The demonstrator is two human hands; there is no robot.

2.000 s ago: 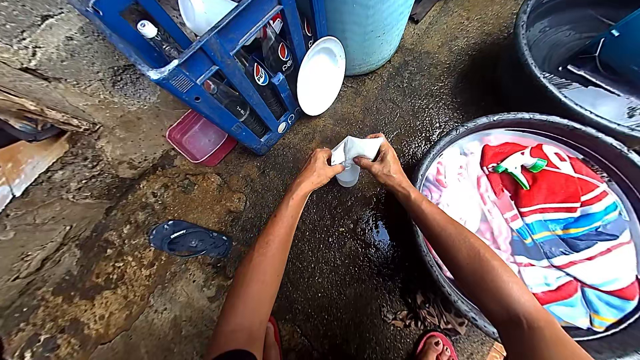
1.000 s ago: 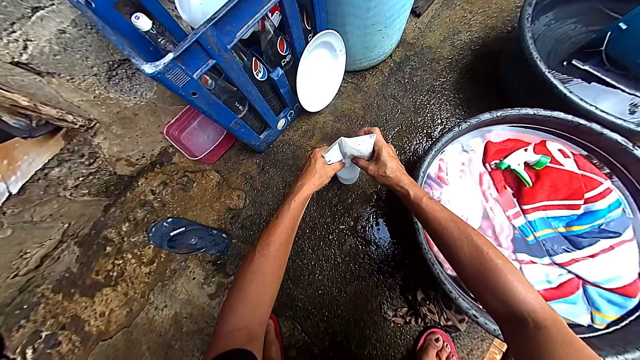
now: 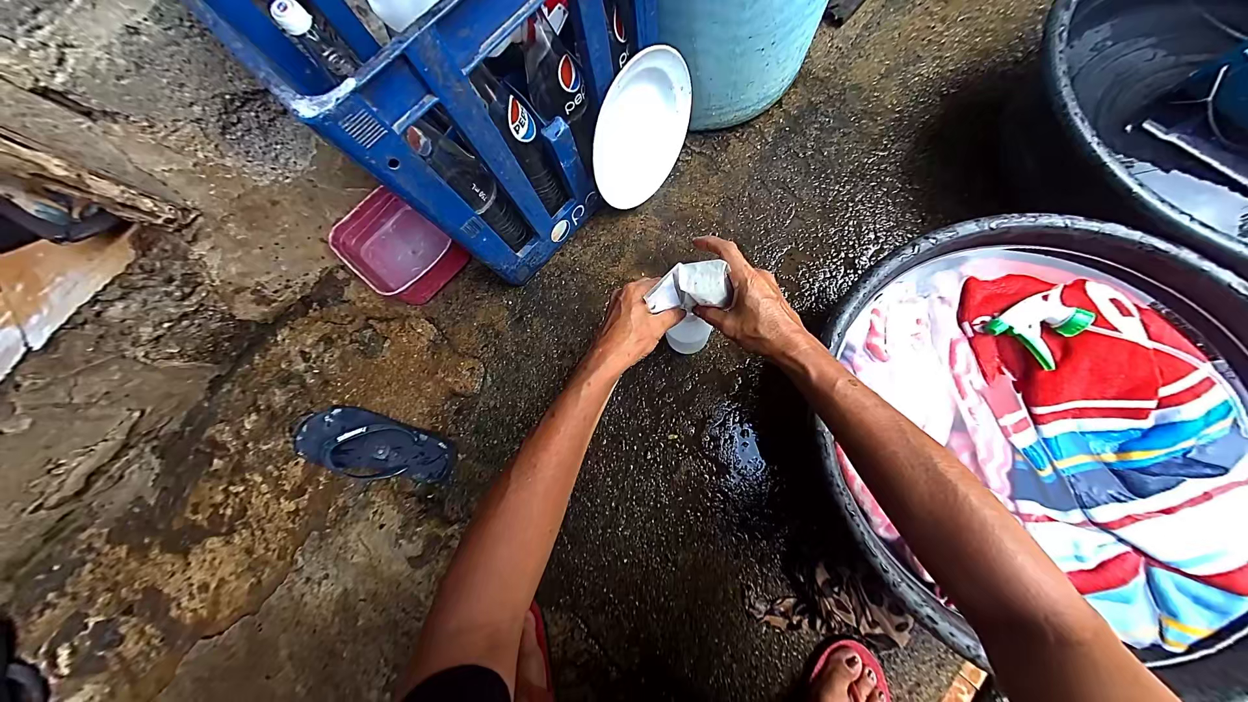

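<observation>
Both hands meet over the wet concrete floor at a small white packet or folded sheet (image 3: 704, 284). My left hand (image 3: 632, 320) pinches its left side, and my right hand (image 3: 758, 304) grips its right side with the index finger raised along the top. Directly beneath the packet stands a translucent white bottle or container (image 3: 689, 334), its upper part hidden by the packet and fingers. In the large black tub to the right, a green-and-white spray trigger head (image 3: 1039, 323) rests on a red striped cloth (image 3: 1141, 390).
A blue bottle crate (image 3: 390, 107) with Pepsi bottles stands ahead, a white oval lid or plate (image 3: 643, 127) leaning on it. Near it are a red plastic basin (image 3: 395, 244) and a light blue drum (image 3: 746, 58). A dark flip-flop (image 3: 375, 445) lies left; black tubs (image 3: 846, 322) stand right.
The white packet has changed shape between my fingers, and my right index finger now lifts off more. Both hands stay in about the same place over the container.
</observation>
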